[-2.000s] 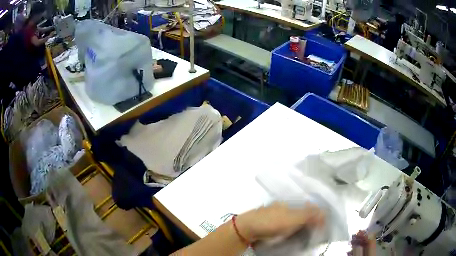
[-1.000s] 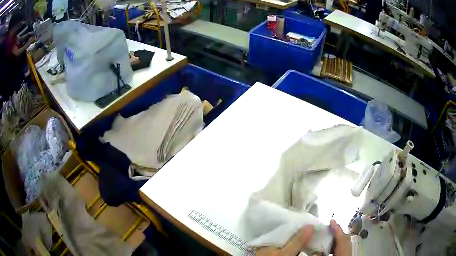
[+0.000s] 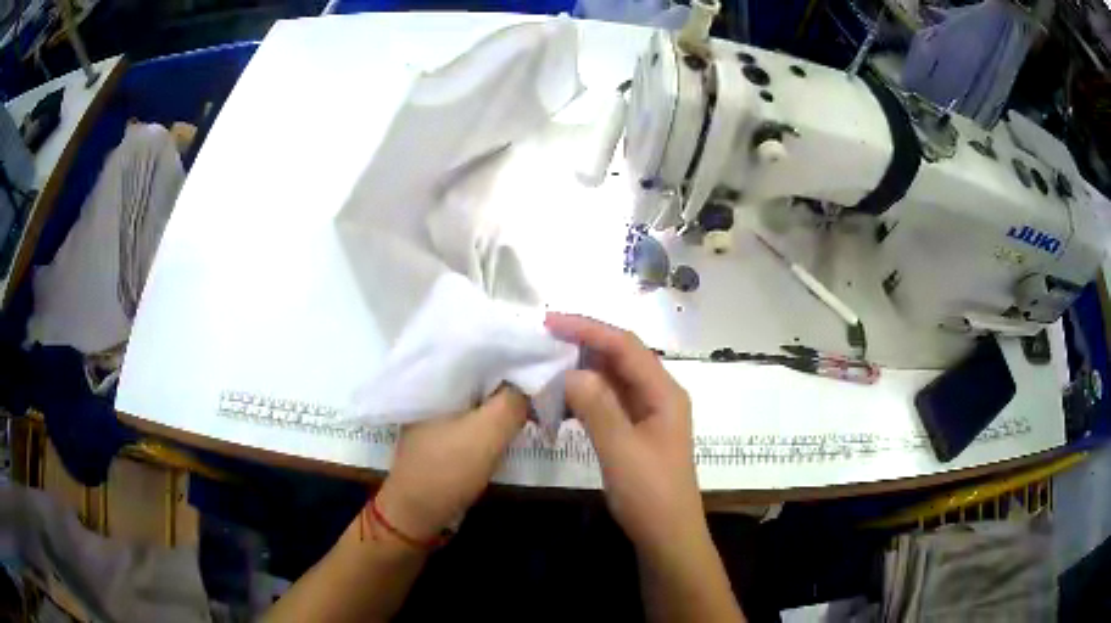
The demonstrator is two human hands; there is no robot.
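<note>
A light grey garment panel (image 3: 414,170) lies on the white table left of the needle area, folded and creased. A white cloth piece (image 3: 445,347) lies over its near end. My left hand (image 3: 457,456), with a red string at the wrist, holds the white piece from below, its fingertips partly hidden by the cloth. My right hand (image 3: 627,408) pinches the edge of the white piece with thumb and index finger. The sewing machine head (image 3: 780,122) stands to the right; the cloth in my hands is apart from its presser foot (image 3: 652,256).
Snips with pink handles (image 3: 841,365) and a thin white tool (image 3: 822,292) lie on the machine bed. A black phone (image 3: 966,399) lies at the right. A printed ruler (image 3: 292,408) runs along the front edge. Stacked grey pieces (image 3: 104,243) are at the left.
The view has turned right and down to the machine. Both hands now show fully, holding the white piece near the front edge; the grey panel stays spread behind them.
</note>
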